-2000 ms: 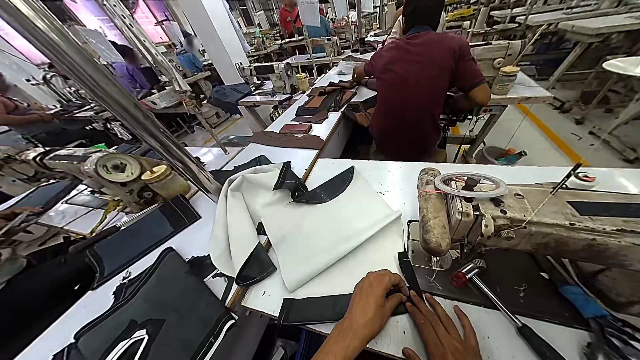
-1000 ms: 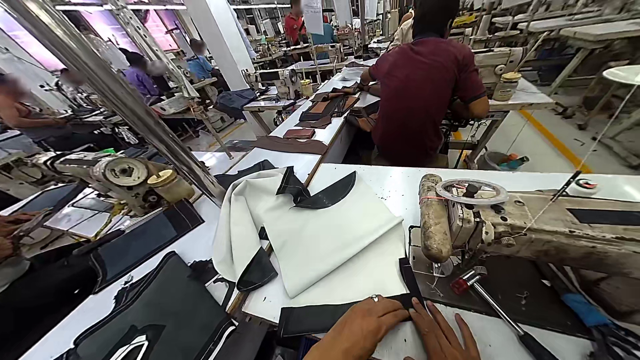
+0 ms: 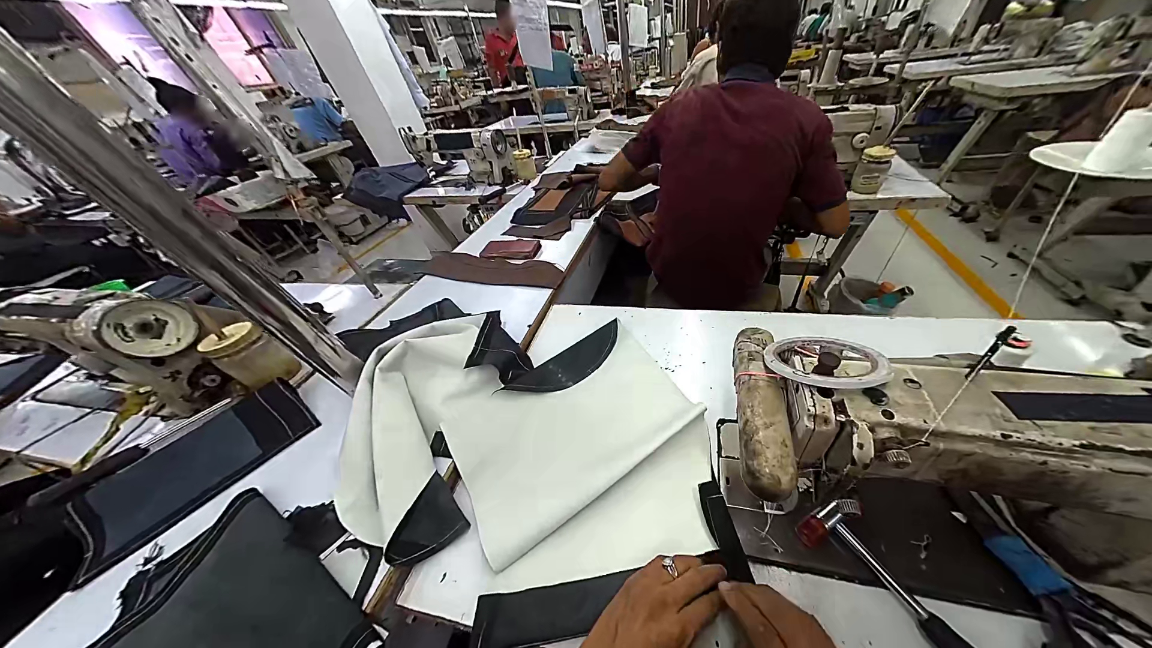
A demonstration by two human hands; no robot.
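Note:
A pale greenish-white leather or fabric panel [image 3: 576, 459] with black edge pieces lies on the white table, its left part folded over. My left hand [image 3: 655, 601], a ring on one finger, presses on the black strip [image 3: 549, 607] along the panel's near edge. Touching it at the fingertips, my right hand [image 3: 772, 616] rests at the strip's right corner, fingers bent. Whether either hand pinches the material is hidden. Just beyond and right of my hands stands a worn industrial sewing machine [image 3: 828, 423]. A hammer [image 3: 877, 567] with a red face lies on its dark bed.
Blue-handled scissors or a similar tool [image 3: 1026, 565] lie at the right. Black panels [image 3: 225, 576] and a second sewing machine [image 3: 135, 333] are at the left, beside a slanting metal pole [image 3: 171, 198]. A co-worker in a maroon shirt [image 3: 738, 189] sits ahead.
My right hand's fingers were spread flat earlier; now they are drawn in and bent beside my left hand. The panel has stayed in about the same place.

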